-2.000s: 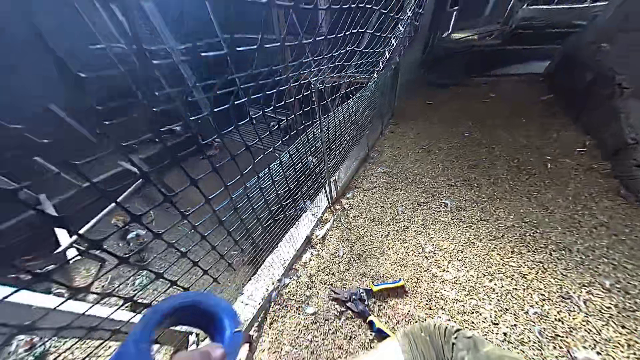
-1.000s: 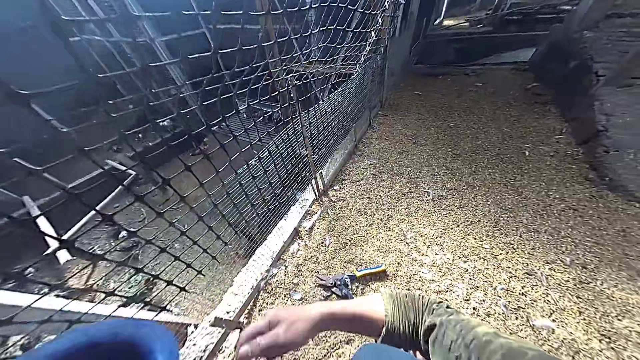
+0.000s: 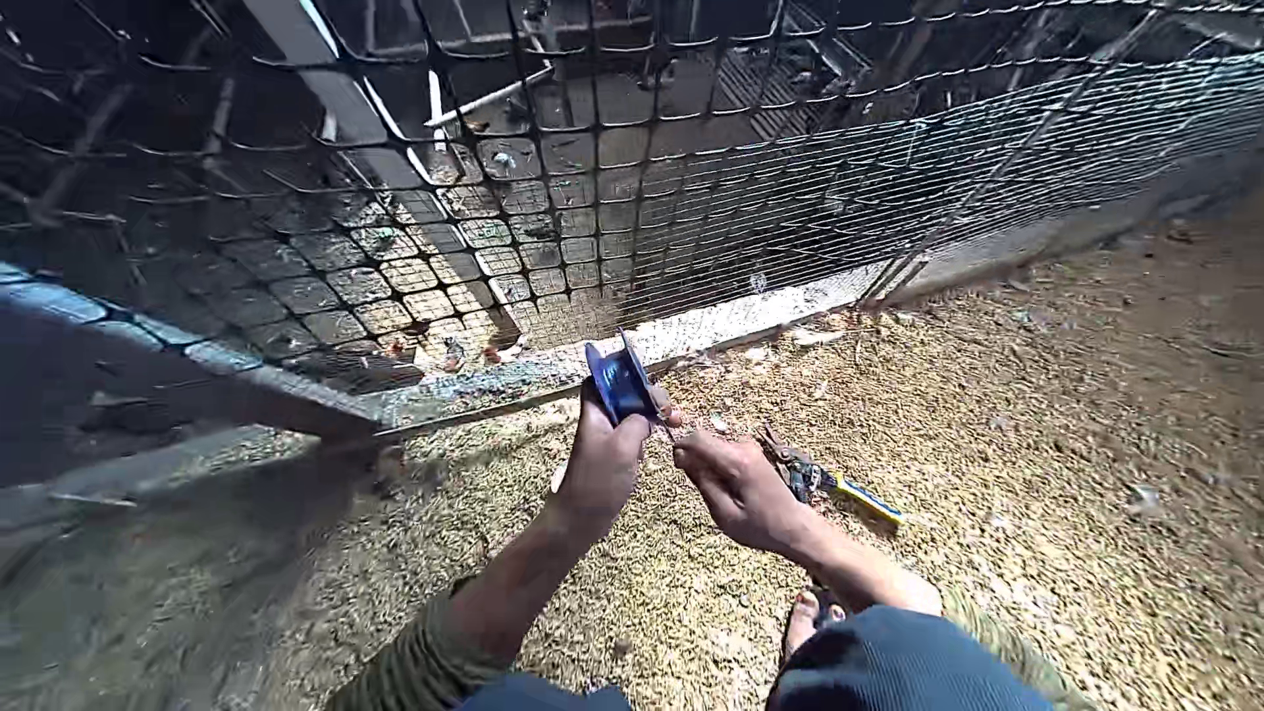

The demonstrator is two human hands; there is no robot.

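Note:
My left hand (image 3: pixel 607 454) is closed around a blue spool (image 3: pixel 622 383) with dark line or wire wound on it, held just in front of the black mesh fence (image 3: pixel 553 188). Right beside it, my right hand (image 3: pixel 736 484) has its fingers pinched near the spool's lower rim, where a thin strand seems to run between the two hands. Tin snips with blue and yellow handles (image 3: pixel 869 501) lie on the pellet-covered ground, just behind my right hand, which partly hides them.
A pale wooden board (image 3: pixel 731 331) runs along the foot of the fence. At the left, a weathered beam (image 3: pixel 197 351) meets it. Past the mesh are white pipes and scattered litter. My foot (image 3: pixel 805 617) stands on the pellets below my right forearm.
The view has swung left toward the fence. My right hand, earlier reaching over the board with spread fingers, is now at the spool. The spool has moved up from the bottom edge of the view.

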